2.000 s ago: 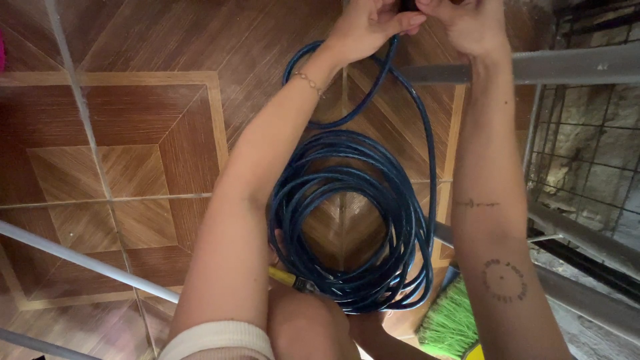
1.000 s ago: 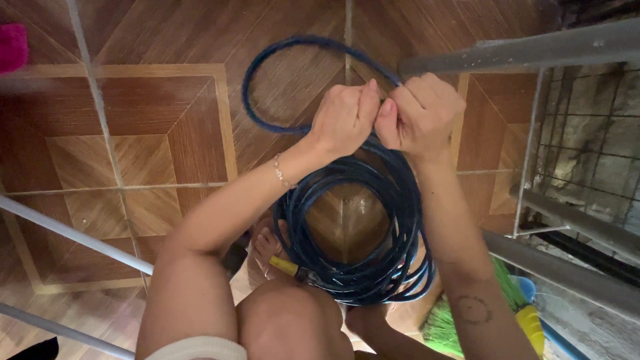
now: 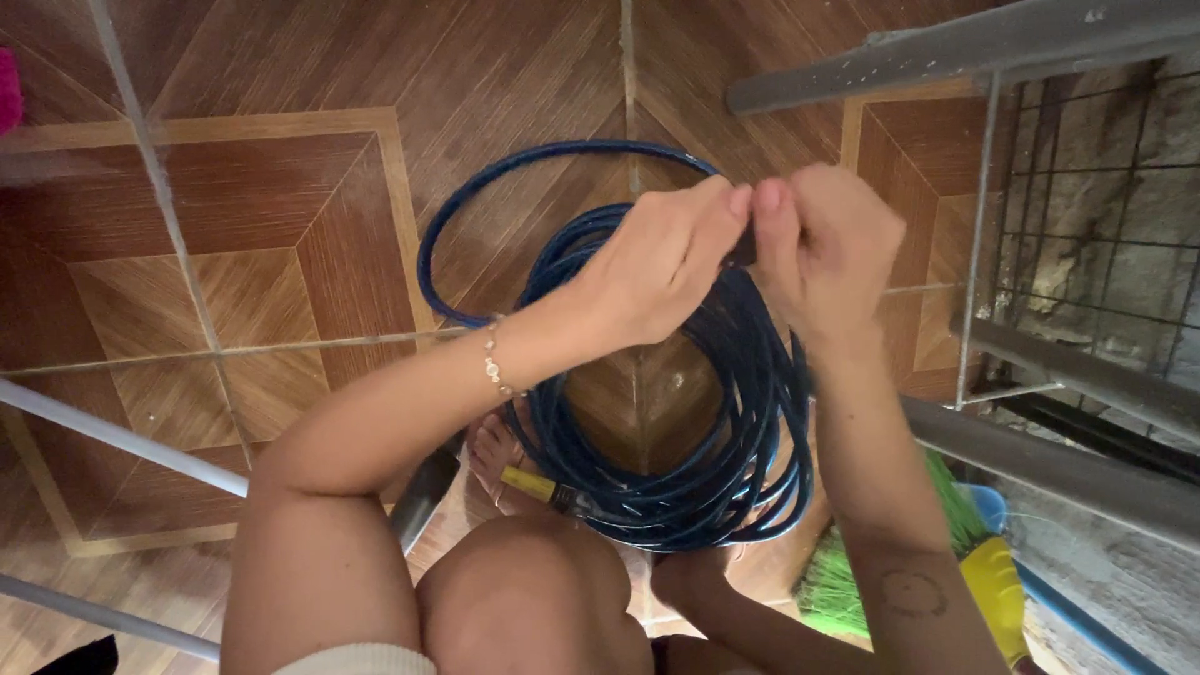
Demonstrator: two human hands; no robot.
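Note:
A coiled blue hose (image 3: 778,412) lies on the tiled floor by my feet, with a loose loop arching out beyond the coil at the upper left. Above the coil's upper right, my left hand (image 3: 670,253) and my right hand (image 3: 825,244) are close together with thumbs nearly touching. The loop runs up to my left hand's fingers, which pinch near it. Between the hands a small dark piece shows, mostly hidden by the fingers; what it is cannot be told. A yellow hose end fitting (image 3: 530,484) rests at the coil's lower left, next to my foot.
Grey metal bars (image 3: 937,61) and a wire grid (image 3: 1106,216) stand at the right. A green-bristled broom (image 3: 834,581) with a yellow head is at the lower right. Pale metal rods (image 3: 122,436) cross the lower left. A pink item (image 3: 7,89) lies at the left edge.
Both hands have come down from the top of the view to above the coil, staying close together. The loose loop has spread out toward the upper left.

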